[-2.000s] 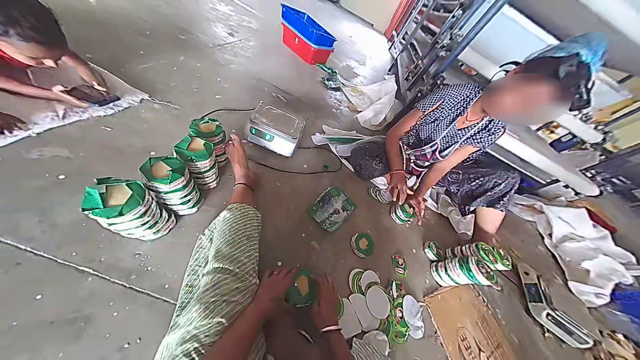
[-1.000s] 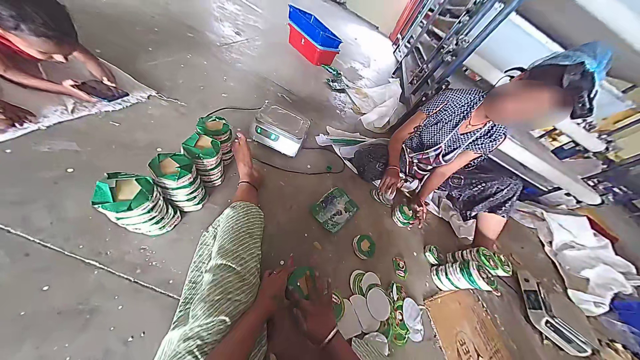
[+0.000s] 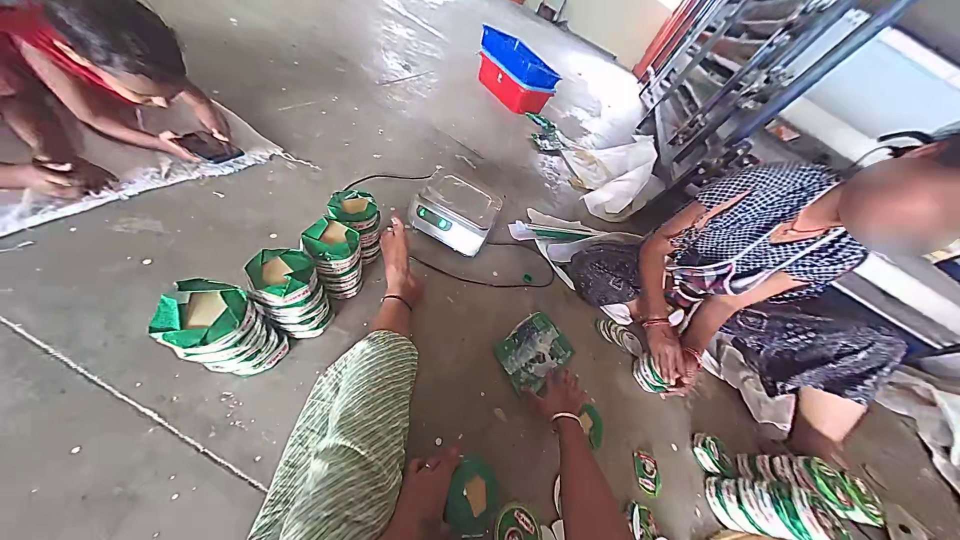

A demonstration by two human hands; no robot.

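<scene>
My left hand point(image 3: 435, 480), low in the view, is at the left edge of a round green piece with a tan centre point(image 3: 474, 496); its fingers are partly unclear, so its grip cannot be told. My right hand point(image 3: 556, 391), with a pale bangle at the wrist, reaches to the lower edge of a green printed packet or sheet with whitish smears point(image 3: 534, 349) on the floor. Another green piece with a tan centre point(image 3: 591, 426) lies beside that wrist. Round printed pieces point(image 3: 517, 522) lie between my arms, and a small oval one point(image 3: 646, 472) lies to the right.
Several stacks of green-topped round pieces point(image 3: 217, 330) stand left of my outstretched leg. A digital scale point(image 3: 454, 214) with a cable is beyond my foot. A co-worker at right handles a small stack point(image 3: 651, 373); more rows point(image 3: 772, 506) lie below. Nested blue and red crates point(image 3: 517, 75) stand farther back.
My right hand has left the round green piece, where both hands were together, and moved forward to the smeared green packet. My left hand stays low beside the round piece.
</scene>
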